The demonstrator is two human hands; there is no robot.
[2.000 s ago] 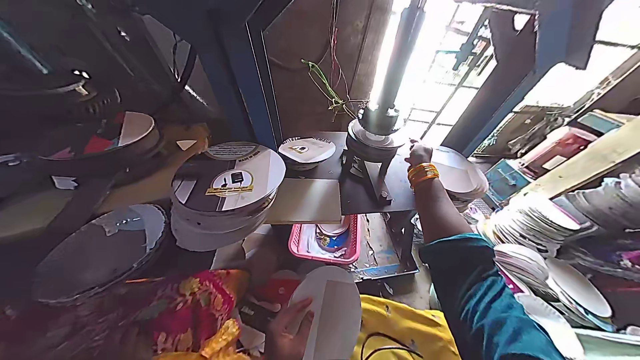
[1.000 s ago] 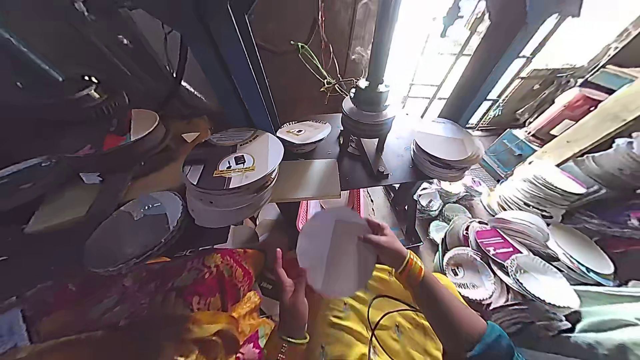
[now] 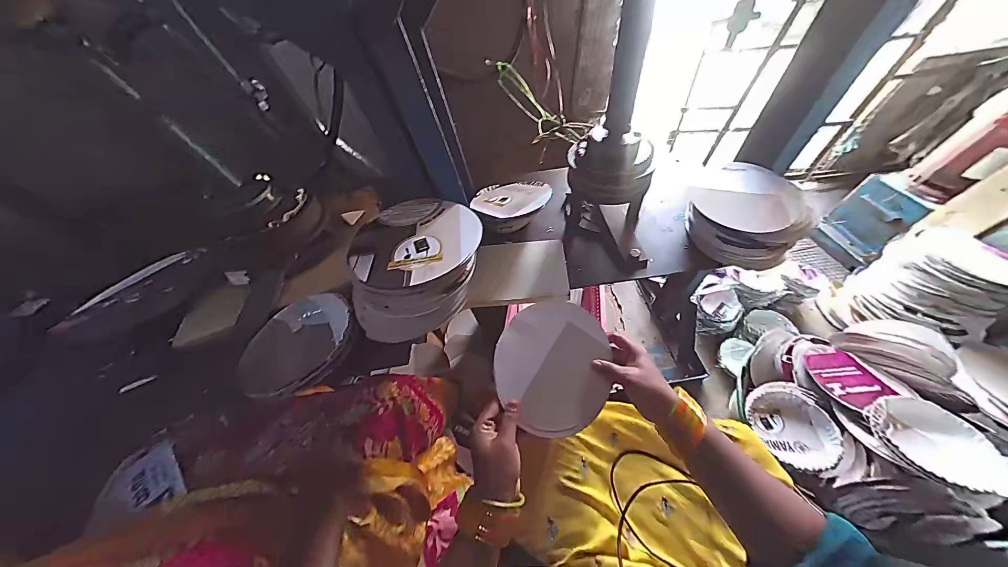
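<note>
Between my hands is a round white paper disc [image 3: 554, 368], perhaps more than one layered together. My left hand [image 3: 498, 445] pinches its lower left edge, and my right hand [image 3: 632, 376] grips its right edge. Behind it, a press die [image 3: 611, 165] stands on a dark metal table [image 3: 669, 228] under a vertical shaft. A stack of round printed sheets [image 3: 416, 252] is at the table's left part, a stack of pale discs [image 3: 748, 209] at its right. A shallow paper plate [image 3: 510, 200] lies left of the die.
Formed paper plates [image 3: 795, 425] lie in heaps at the right. A blue box [image 3: 862, 216] stands behind them. Below the table a pink basket [image 3: 591, 303] partly shows. Another person's patterned clothing [image 3: 394, 472] is close at the left. Dark machinery fills the upper left.
My right hand has come from the pale stack by the die to the disc over my lap. My left hand, apart from the disc a second ago, now holds its lower edge.
</note>
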